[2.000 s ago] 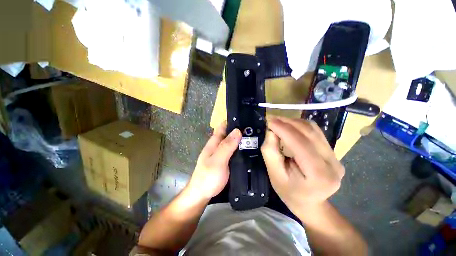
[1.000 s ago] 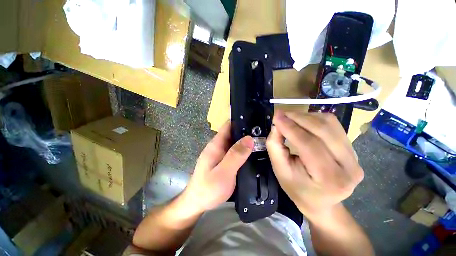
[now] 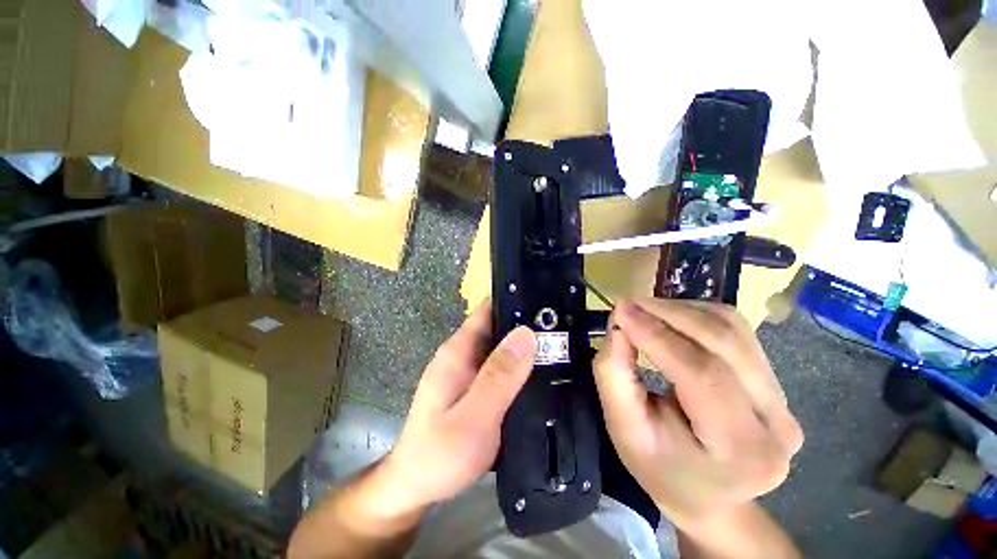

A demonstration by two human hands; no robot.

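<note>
My left hand point(image 3: 446, 409) grips the left edge of a long black rear panel point(image 3: 550, 420), with the thumb on its face beside a small white label point(image 3: 551, 347). The panel stands lengthwise before my body. My right hand point(image 3: 700, 409) is at its right edge, fingertips pinched on a thin dark piece point(image 3: 599, 295) that reaches to the panel's edge; what it is cannot be told. A white sleeved cable point(image 3: 656, 238) runs from the panel to an open black front panel point(image 3: 718, 137) with a green board and round metal part. A lever handle point(image 3: 769, 253) sticks out of it.
The front panel lies on brown cardboard point(image 3: 558, 66) near white wrapping sheets point(image 3: 700, 55). A flat dark piece point(image 3: 590, 164) lies behind the rear panel. A closed carton point(image 3: 246, 393) is on the left. A small black part point(image 3: 882, 216) and blue crate point(image 3: 847, 317) are at right.
The view has shifted and both panels appear lower than one second ago. My right fingertips have moved slightly off the panel's edge, and the thin dark piece now shows between them.
</note>
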